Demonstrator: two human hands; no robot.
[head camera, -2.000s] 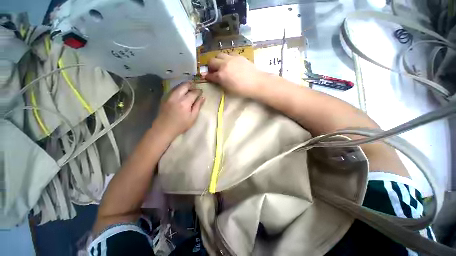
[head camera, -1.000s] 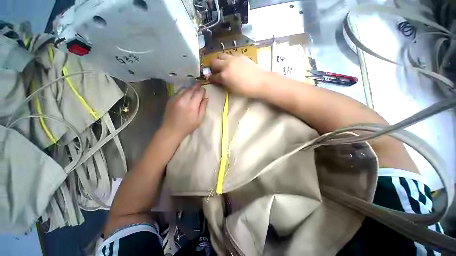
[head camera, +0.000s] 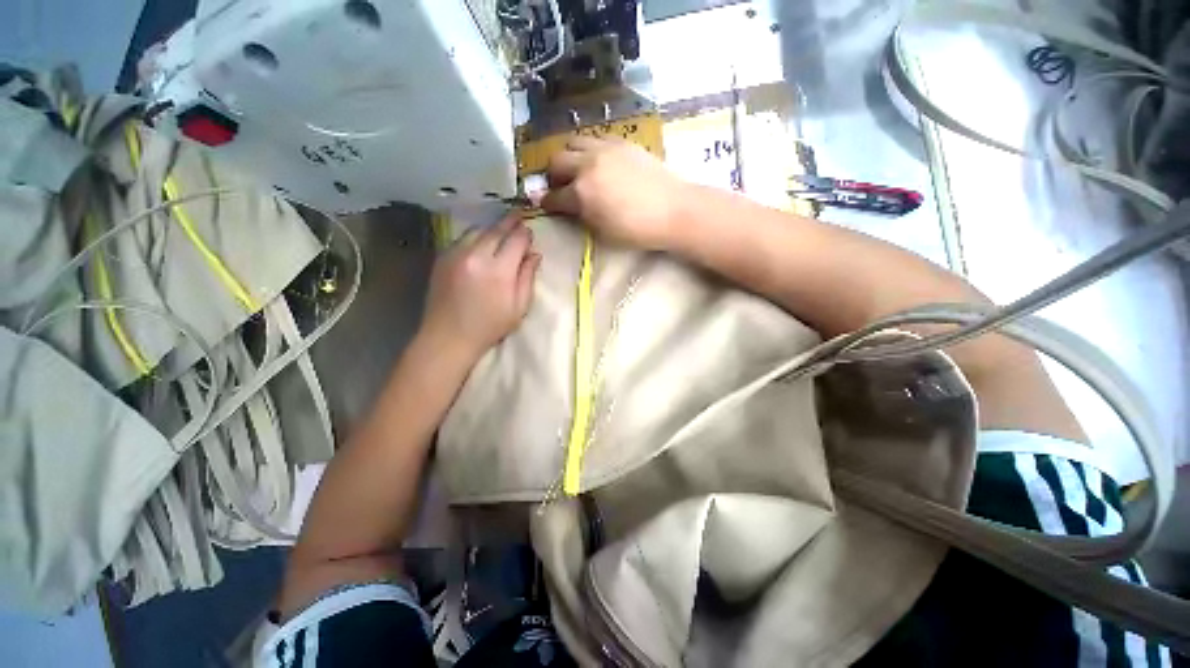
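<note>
The beige bag body (head camera: 679, 339) lies under both hands and hangs into the lap, with a narrow yellow tape (head camera: 581, 352) down its panel. My left hand (head camera: 483, 281) rests on the panel's upper left edge, fingertips at the clamp. My right hand (head camera: 611, 193) is at the yellow-orange clamp frame (head camera: 626, 133), its fingertips pinching a tiny pale and reddish piece (head camera: 534, 191), likely a label. My left hand's fingertips are partly hidden near the machine head's edge; whether they grip the bag's edge is unclear.
The white sewing machine head (head camera: 339, 98) with a red button is at upper left. Red and black thread snips (head camera: 861, 196) lie right of the clamp. Stacked bag pieces (head camera: 78, 444) hang at left. Long beige straps (head camera: 1109, 392) loop over my right arm.
Against two seconds ago, the machine and stacked pieces sit slightly further right in view, and the left forearm too. Both hands remain at the clamp with the bag in nearly the same place.
</note>
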